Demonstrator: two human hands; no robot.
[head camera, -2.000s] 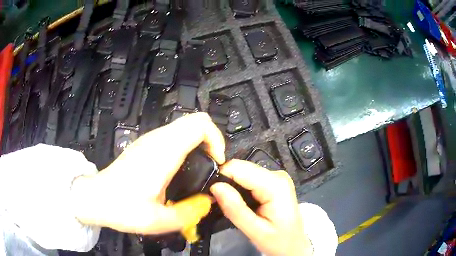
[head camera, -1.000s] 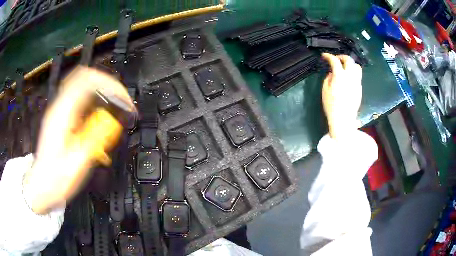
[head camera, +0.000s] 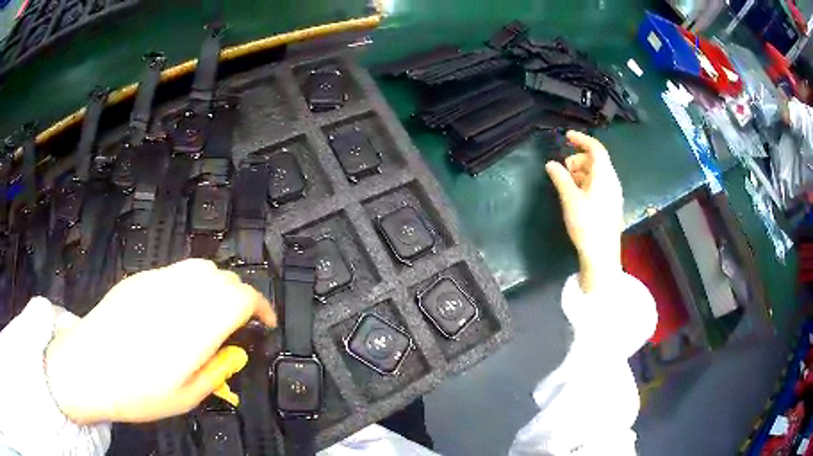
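My left hand (head camera: 147, 343), with an orange-yellow finger cot (head camera: 218, 372) on the thumb, is low over the strapped watches (head camera: 298, 385) on the left of the foam tray (head camera: 428, 361). Its palm side is hidden, so I cannot tell if it holds anything. My right hand (head camera: 592, 200) is at the near right edge of the loose strap pile (head camera: 495, 125), thumb and finger slightly apart. A dark strip shows at its fingertips; I cannot tell if it is gripped. Watch bodies without straps (head camera: 379, 342) lie in the tray's pockets.
A yellow-edged board (head camera: 267, 44) lies behind the tray on the green mat (head camera: 481, 209). A blue and red bin (head camera: 682, 49) and clear plastic bags (head camera: 758, 111) are at the far right. A red bin (head camera: 649, 280) stands below the bench edge.
My hands have parted from the watch they worked on together. My left hand went left, then down over the strapped watches. My right hand reached the strap pile and has since drawn slightly nearer.
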